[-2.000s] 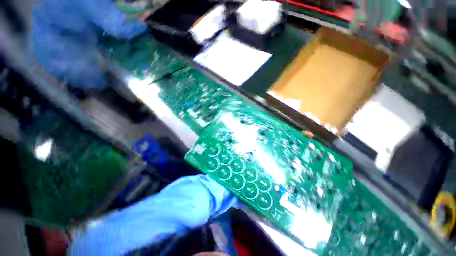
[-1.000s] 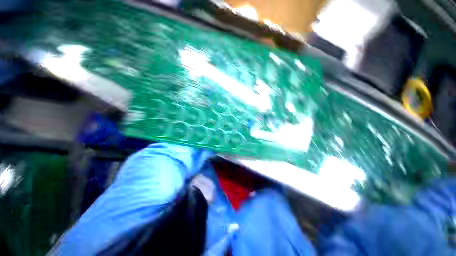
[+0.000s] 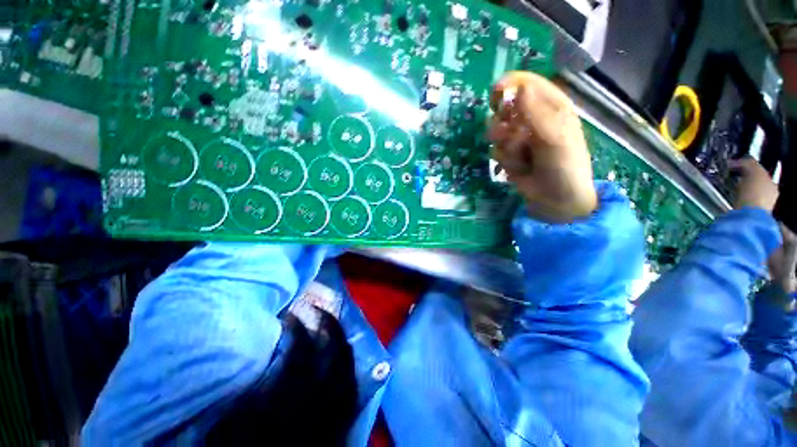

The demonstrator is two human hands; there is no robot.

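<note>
A large green printed circuit board [image 3: 262, 113] lies across the upper middle, close to me, with rows of white-outlined empty circles near its front edge. My left sleeve runs up under that edge; my left hand is hidden beneath the board. My right hand [image 3: 546, 144] is bare and over the right part of the board, fingers curled together and pointing left. A tiny pale spot shows at its fingertips, but I cannot tell whether it is a held part.
More green boards lie left and right on the line, beside the metal rail [image 3: 647, 131]. A yellow tape roll [image 3: 681, 118] and black trays are behind it. Another person's hand [image 3: 753, 185] reaches in at the right. A dark rack [image 3: 35, 349] stands at the lower left.
My right hand has come into view over the board. The board now looks larger and squarer to me. The cardboard box has left the view, and another person's hand shows at the right.
</note>
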